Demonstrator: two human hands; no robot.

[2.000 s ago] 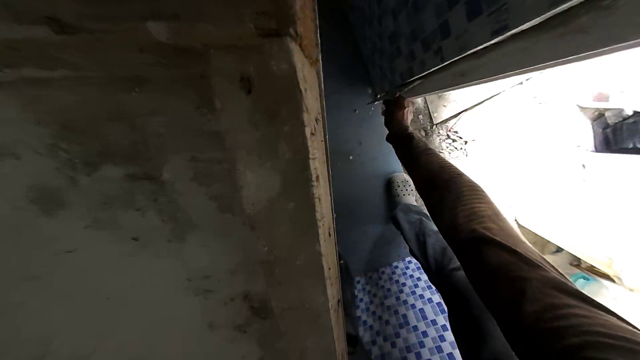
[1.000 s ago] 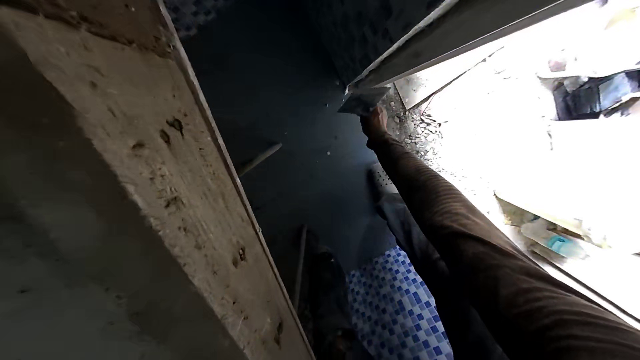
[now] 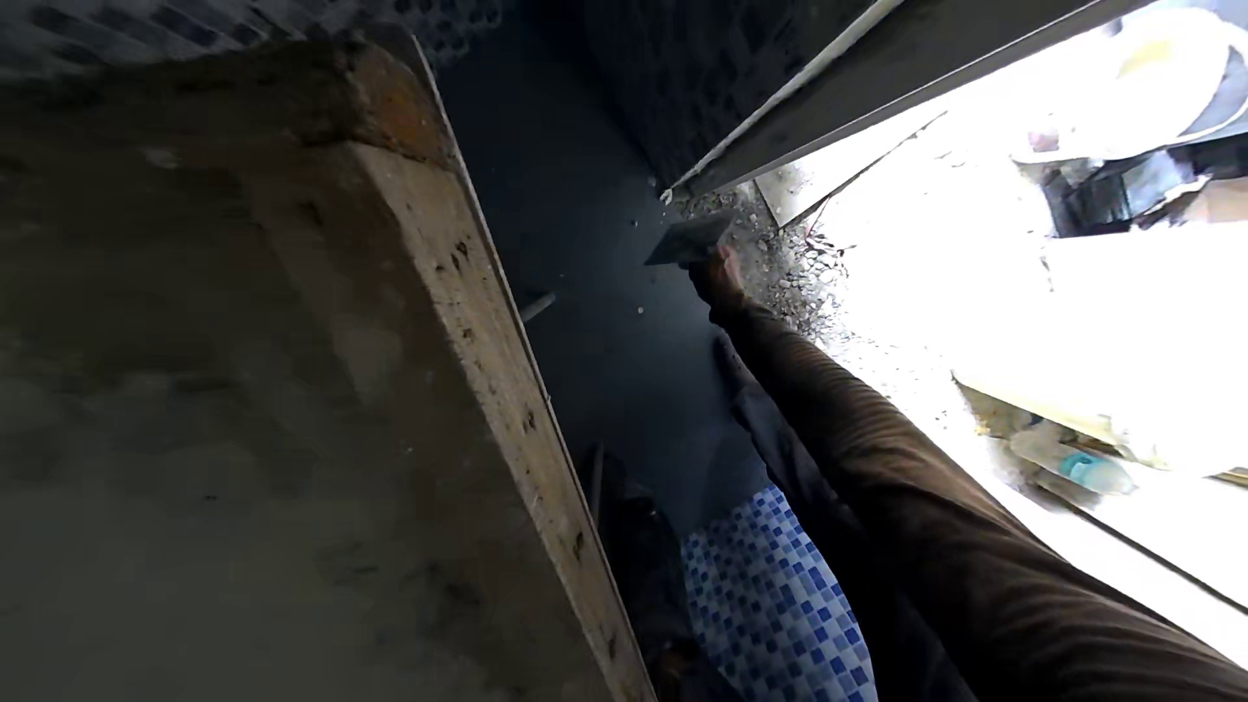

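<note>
My right hand (image 3: 720,273), at the end of a brown ribbed sleeve, grips a flat rectangular plastering trowel (image 3: 690,240). The trowel lies near the edge of a smooth grey floor (image 3: 614,292), close to the foot of a tiled wall (image 3: 673,78); the dimness hides whether its whole face touches. My left hand cannot be made out; the lower middle is very dark.
A wooden-edged panel (image 3: 507,409) fills the left. Blue-and-white checked tiles or sheet (image 3: 780,595) show below, beside my dark trouser leg (image 3: 780,439). Gravel (image 3: 804,283) borders the floor. A plastic bottle (image 3: 1097,473) lies at right, in glare.
The view has shifted a lot. The trowel, not visible two seconds ago, shows in my right hand one second ago and now, and sits near the same wall corner.
</note>
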